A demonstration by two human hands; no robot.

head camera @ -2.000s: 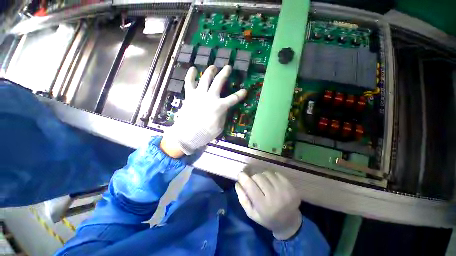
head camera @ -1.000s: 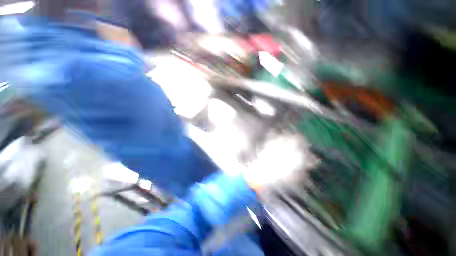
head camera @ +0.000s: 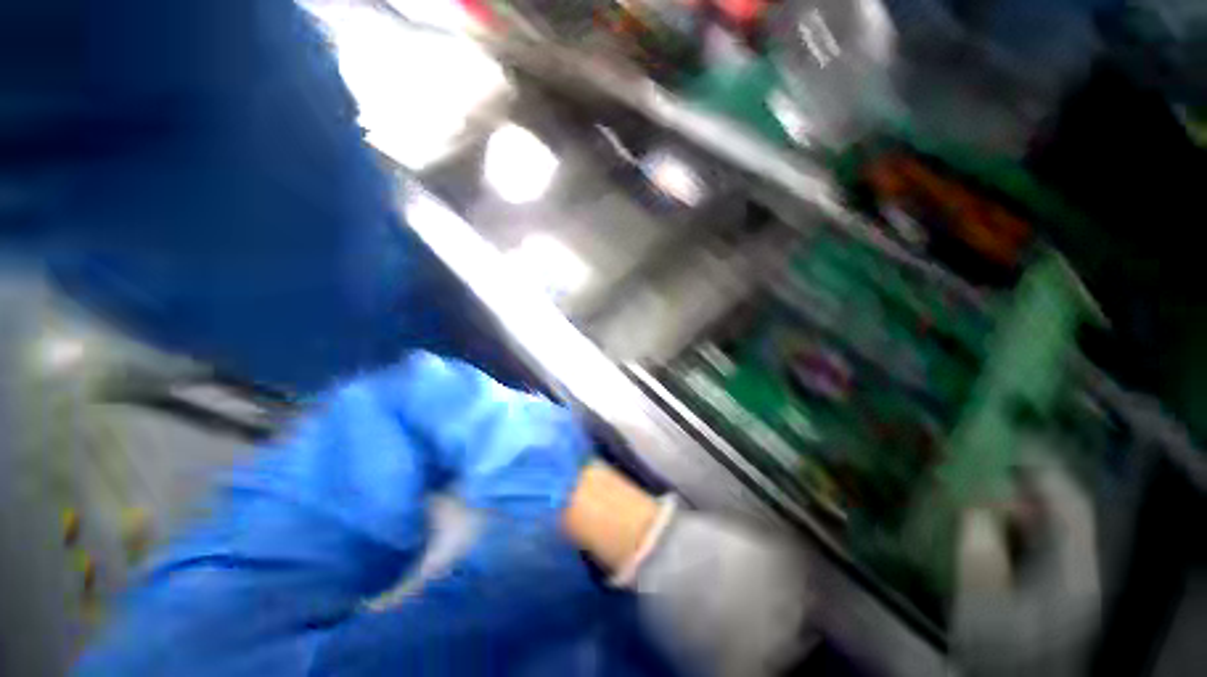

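The view is strongly blurred. A green circuit board (head camera: 827,377) lies in its carrier on the conveyor, right of centre. A light-green hold-down bar (head camera: 1013,364) spans it near the right. My left hand (head camera: 728,589), in a white glove, is at the lower centre by the conveyor's near edge; its fingers are blurred. My right hand (head camera: 1030,569), also gloved, is at the lower right over the near end of the bar, thumb and fingers apart around a dark spot. I cannot tell whether it grips anything.
The conveyor's pale near rail (head camera: 530,318) runs diagonally, with shiny metal beyond it. A tray of orange pieces (head camera: 946,205) is behind the board. A blue sleeve (head camera: 199,172) fills the upper left.
The view has swung and tilted since the earliest frame. My left hand has left the board and is at the near rail. My right hand has moved up to the bar's near end.
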